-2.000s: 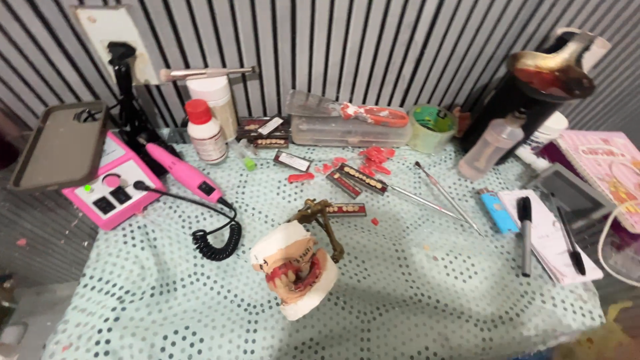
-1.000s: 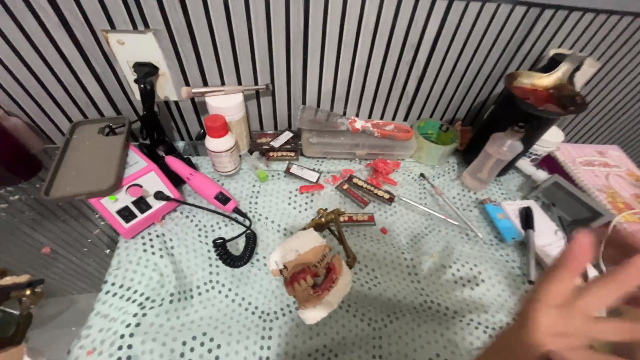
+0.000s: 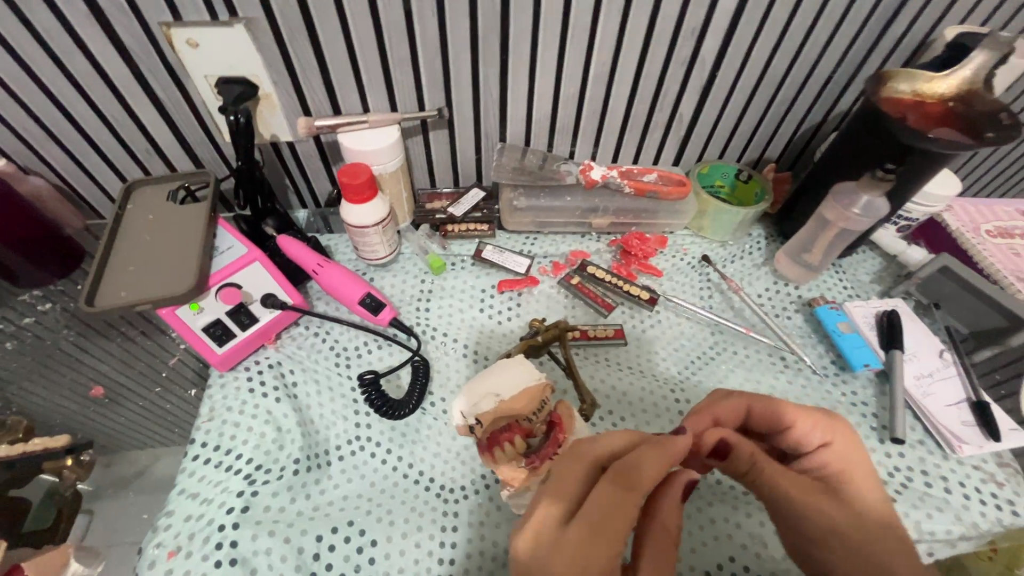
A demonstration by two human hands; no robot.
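My left hand [image 3: 616, 496] and my right hand [image 3: 792, 472] meet low in the view, thumbs and fingertips pinched together. Whatever may lie between the fingertips is too small or hidden to tell. Just left of my left hand, and partly behind it, a plaster dental model [image 3: 512, 416] with red wax and set teeth sits in a brass articulator [image 3: 560, 344]. A card of artificial teeth [image 3: 600, 335] lies behind the articulator. More tooth cards [image 3: 616, 284] lie farther back, beside pieces of red wax [image 3: 638, 252].
Two metal dental instruments [image 3: 760, 316], a blue lighter [image 3: 845, 336], a marker [image 3: 892, 376] and a pen on papers are at right. At left are a pink micromotor unit [image 3: 240, 304] and its handpiece [image 3: 336, 280]. Bottles [image 3: 368, 216], a plastic case [image 3: 592, 210] and tape [image 3: 730, 200] line the wall.
A blurred hand was at the lower right one second ago; now both my hands are together in front of the dental model. The model and articulator have stayed on the cloth.
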